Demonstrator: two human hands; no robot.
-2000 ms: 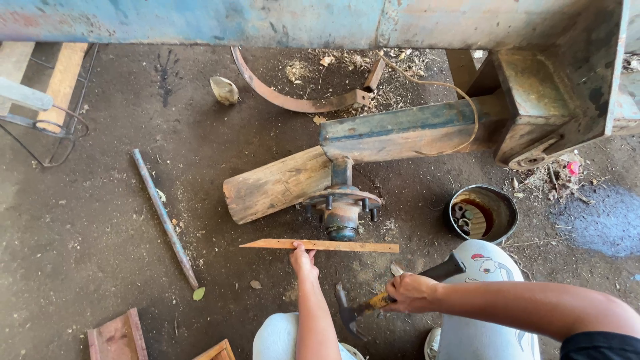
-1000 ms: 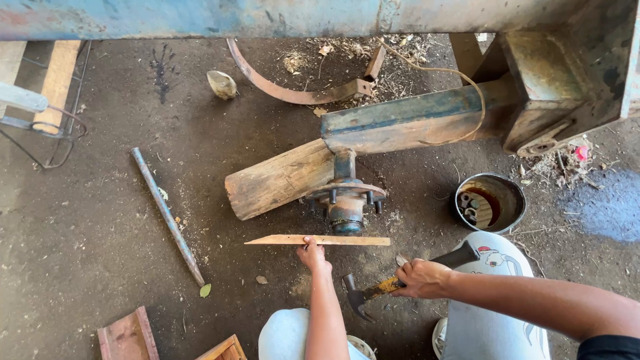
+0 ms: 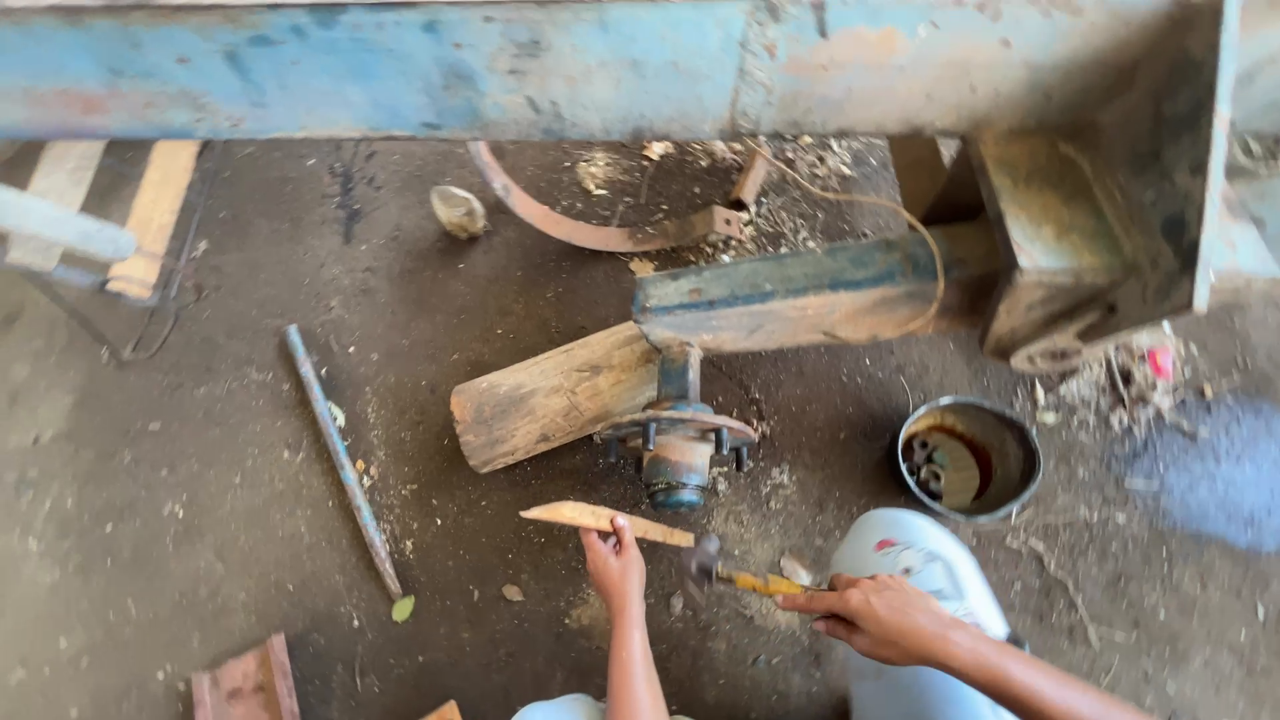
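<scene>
My left hand point(image 3: 615, 565) grips a thin, pointed strip of wood point(image 3: 600, 518), held just below the wheel hub. In my right hand point(image 3: 875, 615) is a claw hammer point(image 3: 705, 562) with a yellow and black handle; its blurred head is close to the strip's right end, and whether they touch I cannot tell. The wheel hub point(image 3: 680, 450), with studs around its flange, is on a short spindle at the end of a blue, rusty axle beam point(image 3: 800, 300). A wooden block point(image 3: 555, 400) lies beside the spindle.
A metal bowl point(image 3: 970, 458) with dark liquid and small parts stands right of the hub. A steel pipe point(image 3: 342, 460) lies at left. Behind are a stone point(image 3: 459, 211), a curved metal band point(image 3: 590, 232) and a large blue beam point(image 3: 400, 70). A metal channel piece point(image 3: 247, 685) is at lower left.
My right hand has brought the hammer head up to the strip's right end. The strip, level before, now slopes down to the right.
</scene>
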